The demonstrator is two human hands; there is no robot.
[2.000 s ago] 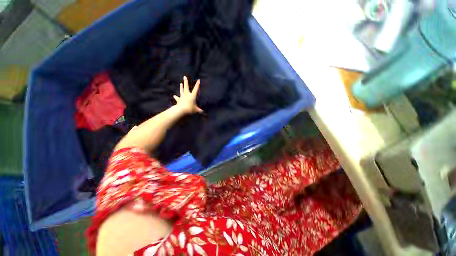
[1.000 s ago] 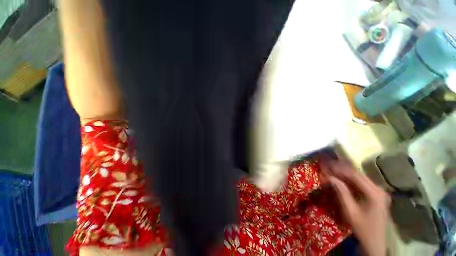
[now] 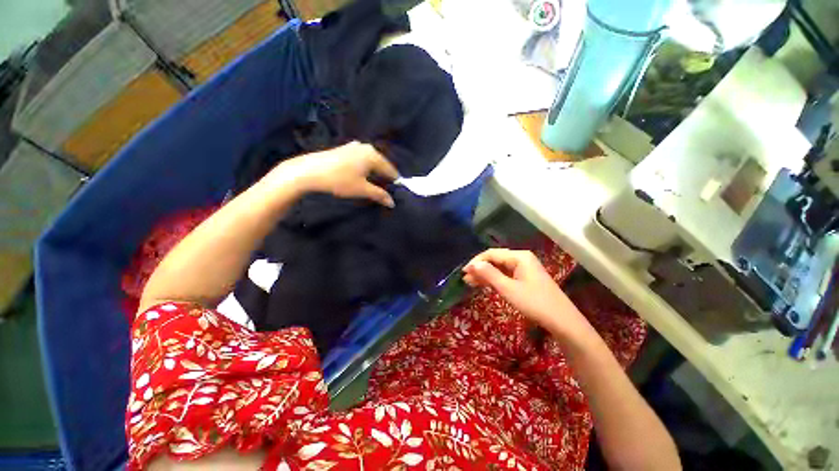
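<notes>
A black garment piece (image 3: 368,244) with a curved white strip (image 3: 451,175) lies bunched over the blue cloth bin (image 3: 175,175) and its near rim. My left hand (image 3: 345,173) is on the cloth, with thumb and fingertips gripping a fold beside the white strip. My right hand (image 3: 520,283) is at the cloth's right corner, fingertips closed together on its edge; the exact grip is small and partly hidden. More white edges show below my left forearm.
A red bundle (image 3: 170,241) is in the bin. To the right are the cream machine table (image 3: 561,198), a light blue water bottle (image 3: 593,83) on brown card, the pale machine (image 3: 685,156) and pens (image 3: 814,336). Boxes (image 3: 120,129) stand behind the bin.
The black cloth, earlier raised close in front of the camera, is now lower, over the bin. My left hand is visible again on it. My right hand has moved left to its corner.
</notes>
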